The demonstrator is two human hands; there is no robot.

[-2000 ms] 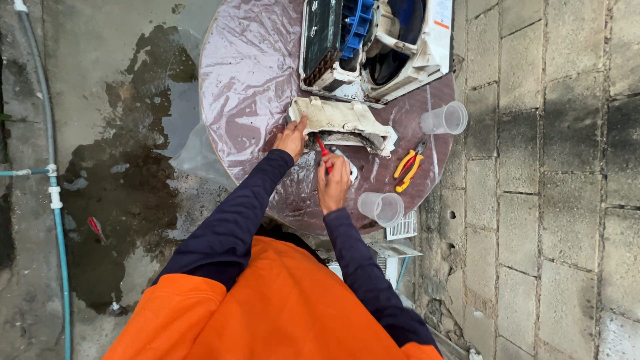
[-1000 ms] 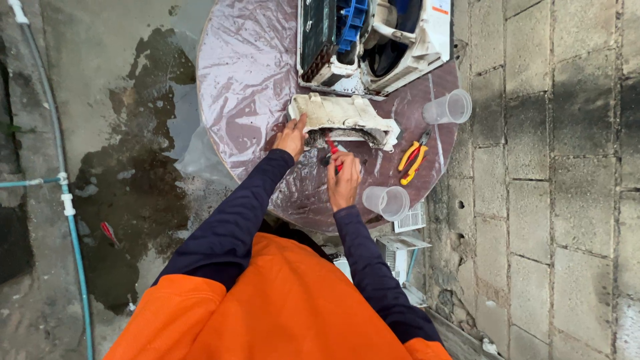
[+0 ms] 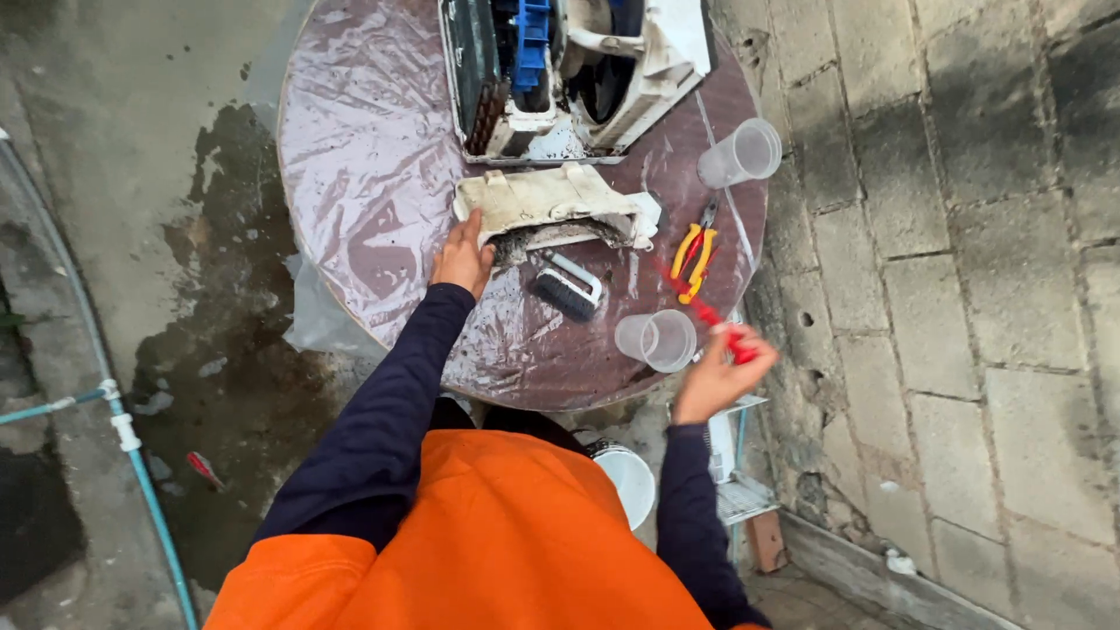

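Note:
My left hand (image 3: pixel 464 258) rests with its fingertips on the left end of a dirty white plastic housing part (image 3: pixel 556 197), whose curved inner edge is coated with dark grime. Off to the right, past the table's edge, my right hand (image 3: pixel 724 372) grips a red-handled tool (image 3: pixel 713 319), blurred, its kind unclear. Below the housing part lies a scrub brush (image 3: pixel 567 293) with dark bristles and a grey handle. Yellow-and-red pliers (image 3: pixel 693 262) lie on the plastic-covered round table (image 3: pixel 367 289), close to the red tool. A clear plastic cup (image 3: pixel 656 339) lies near my right hand.
An opened appliance unit (image 3: pixel 560 96) with a blue fan wheel stands at the table's far side. Another clear cup (image 3: pixel 740 154) lies at the right. A white bucket (image 3: pixel 626 481) and a wire rack (image 3: pixel 744 499) are below the table; a block wall (image 3: pixel 945 262) borders the right.
My right hand has moved right, away from the housing part, with the red tool still in it. The brush now shows fully. My left hand stays on the part.

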